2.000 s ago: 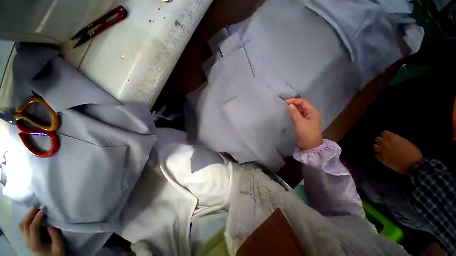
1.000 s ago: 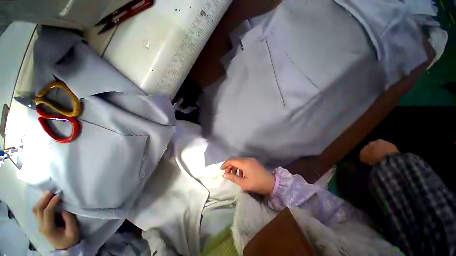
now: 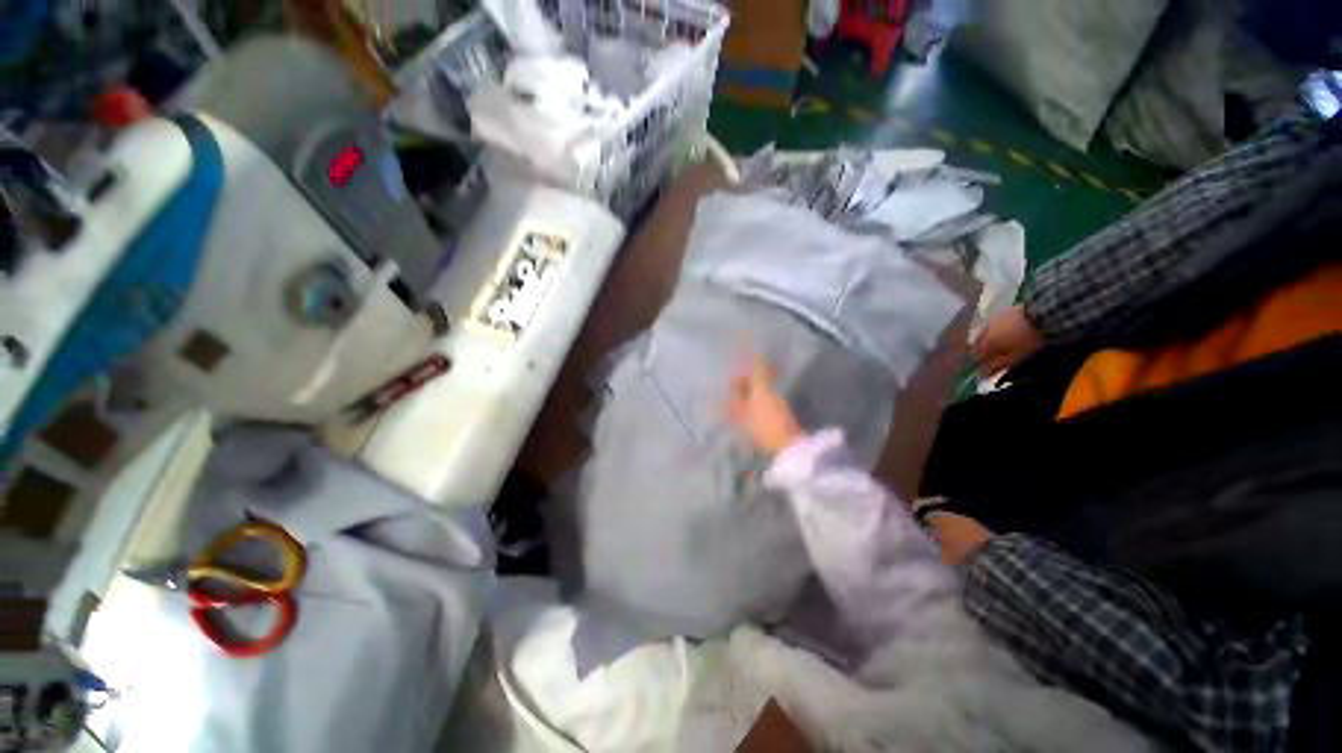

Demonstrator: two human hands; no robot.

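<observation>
A pile of grey cut panels [image 3: 662,515] lies on a brown board [image 3: 589,346] right of the machine. My right hand [image 3: 762,412], in a pale lilac sleeve, is over the middle of this pile; it is blurred, and whether it holds cloth is unclear. Another grey panel [image 3: 390,633] lies on the white table under the lamp at the lower left. Scissors [image 3: 245,586] with one orange-yellow and one red loop rest on it. My left hand is not in the picture.
The sewing machine head [image 3: 243,280] stands at the left. Dark red snips [image 3: 402,389] lie on its bed. A white basket [image 3: 648,111] with pale cloth stands behind. Another person's plaid sleeves [image 3: 1089,618] and hands are at the right, beside the board.
The view has risen and now shows the machine head, basket and floor. My right hand has moved from the lap cloth up over the pile. My left hand has left the picture.
</observation>
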